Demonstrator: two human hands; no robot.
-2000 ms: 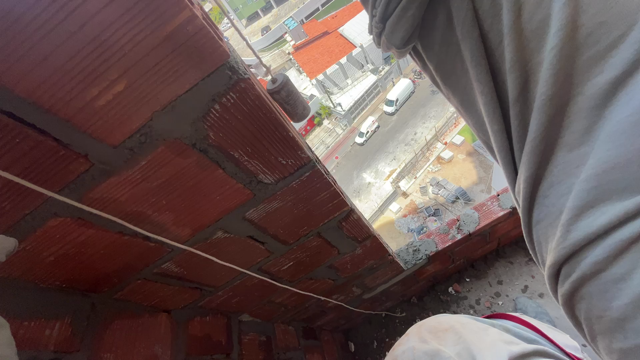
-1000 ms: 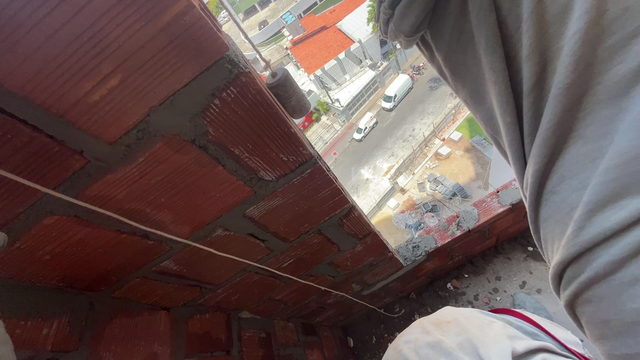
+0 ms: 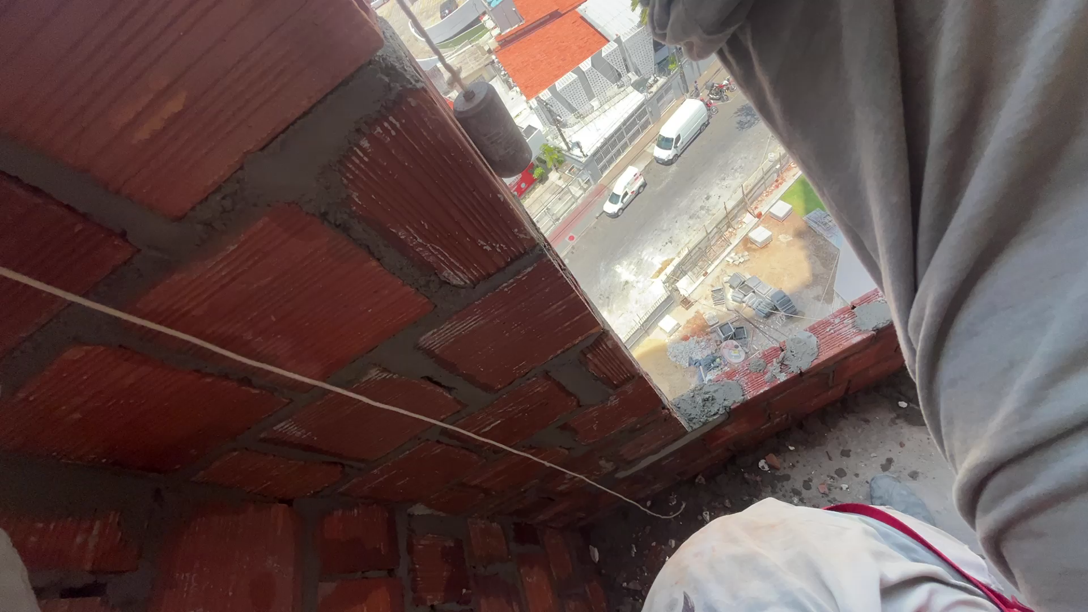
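Observation:
Neither of my hands shows in the head view. My sleeved arm in grey cloth (image 3: pixel 943 255) fills the right side, and its far end runs out at the top edge. A dark cylindrical plumb bob (image 3: pixel 493 129) hangs on a cord (image 3: pixel 432 42) close beside the edge of a red hollow-brick wall (image 3: pixel 289 289). A thin pale string (image 3: pixel 357 395) slants across the wall's face, its loose end curling near the floor. My leg in pale trousers (image 3: pixel 765 561) is at the bottom, crossed by a red strap (image 3: pixel 926 540).
A low brick wall (image 3: pixel 837 336) with mortar lumps (image 3: pixel 710 401) on top joins the tall wall. Beyond it is a deep drop to a street (image 3: pixel 663 212) with a white van (image 3: pixel 682 130) and a white car (image 3: pixel 625 191). Brick crumbs lie on the concrete floor (image 3: pixel 875 446).

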